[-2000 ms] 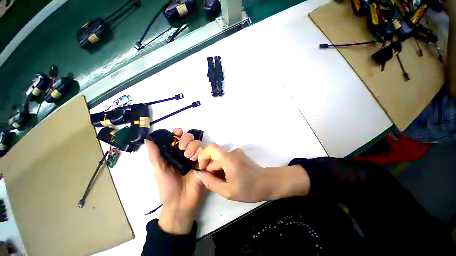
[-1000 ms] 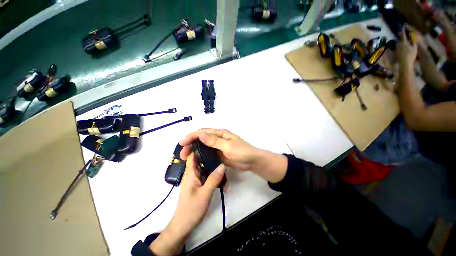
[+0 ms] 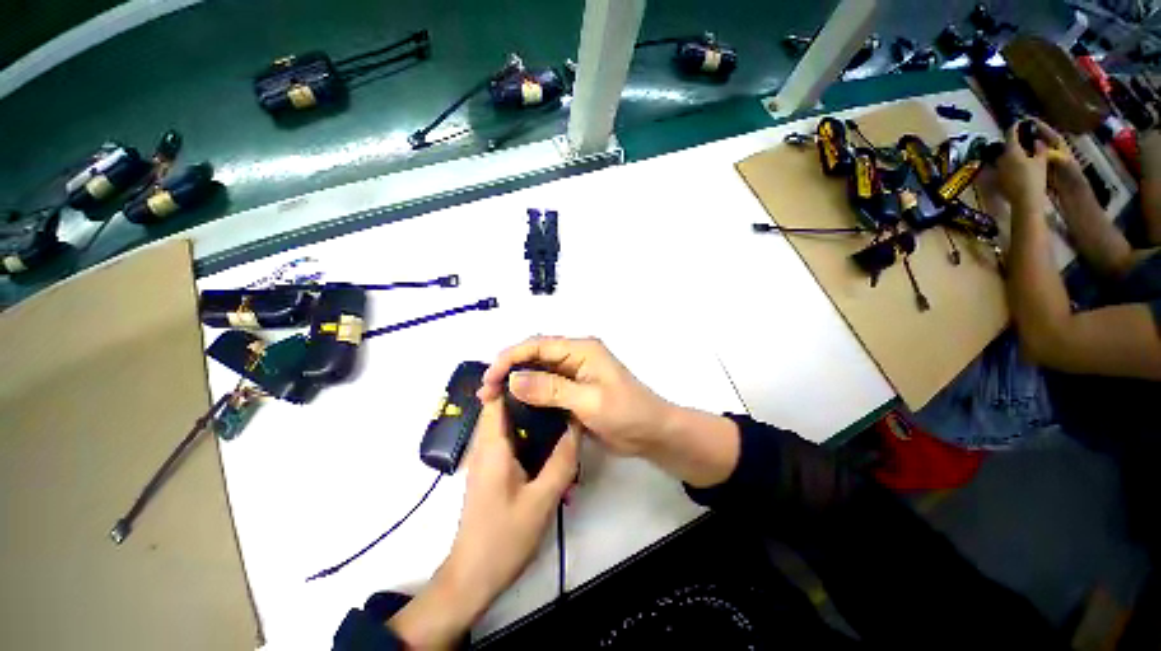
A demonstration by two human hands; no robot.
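Note:
A black oblong unit (image 3: 540, 435) is held between my two bare hands, above the white bench, with a small yellow mark on it and a black cable hanging down towards the bench's front edge. My left hand (image 3: 507, 490) grips it from the left and below. My right hand (image 3: 588, 392) grips its top and right side. The fingers hide much of it. A second black unit (image 3: 451, 420) with a yellow mark lies on the bench just left of my hands, its cable trailing down and left.
Several black units (image 3: 336, 333), one with a green board, lie at the left by a tan cardboard sheet (image 3: 115, 471). Small black parts (image 3: 542, 251) stand behind my hands. A green conveyor (image 3: 382, 140) with metal uprights carries units. Right: yellow-and-black units (image 3: 910, 191), another person's arms (image 3: 1057, 280).
Since two seconds ago, the view has swung right. Both hands have shifted grip on the held unit, and a second unit now shows beside them. Over the last second the hands barely moved.

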